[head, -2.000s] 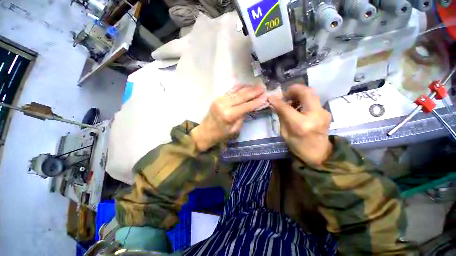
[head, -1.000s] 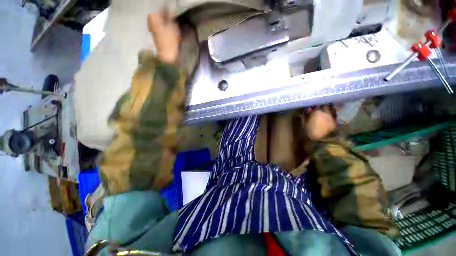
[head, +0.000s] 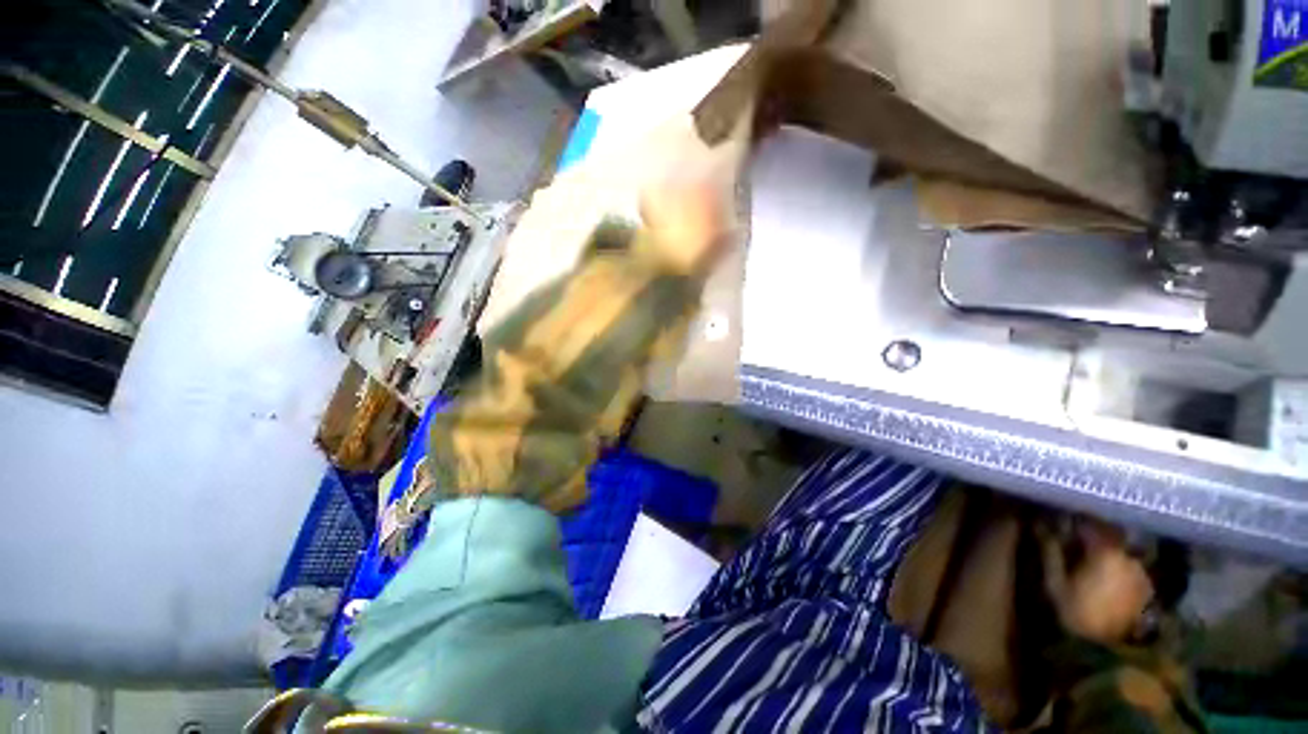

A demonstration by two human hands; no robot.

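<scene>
A large beige cloth panel [head: 990, 86] runs left from under the overlock machine's head [head: 1269, 108], its darker taupe side folded up along the near edge. More pale cloth lies over the table's left end. My left hand [head: 689, 222] is blurred on this cloth; its fingers are not clear. The shiny cloth plate [head: 1069, 280] shows in front of the panel. The needle area [head: 1183, 237] is small and dark at the cloth's right end. My right hand [head: 1105, 585] is low, below the table edge, beside brown cloth [head: 983, 588] at the lap; its grip is unclear.
The machine table edge with ruler tape [head: 1004, 456] crosses in front of the striped apron [head: 818, 645]. Blue crates [head: 610, 516] stand low left, one with a white sheet. Another sewing machine [head: 387, 280] stands farther left, near a dark window [head: 115, 158].
The view has swung left, bringing the window in and shifting the table rightward. The folded panel now shows spread left of the needle area. My left hand stays on the cloth; my right remains below the table edge.
</scene>
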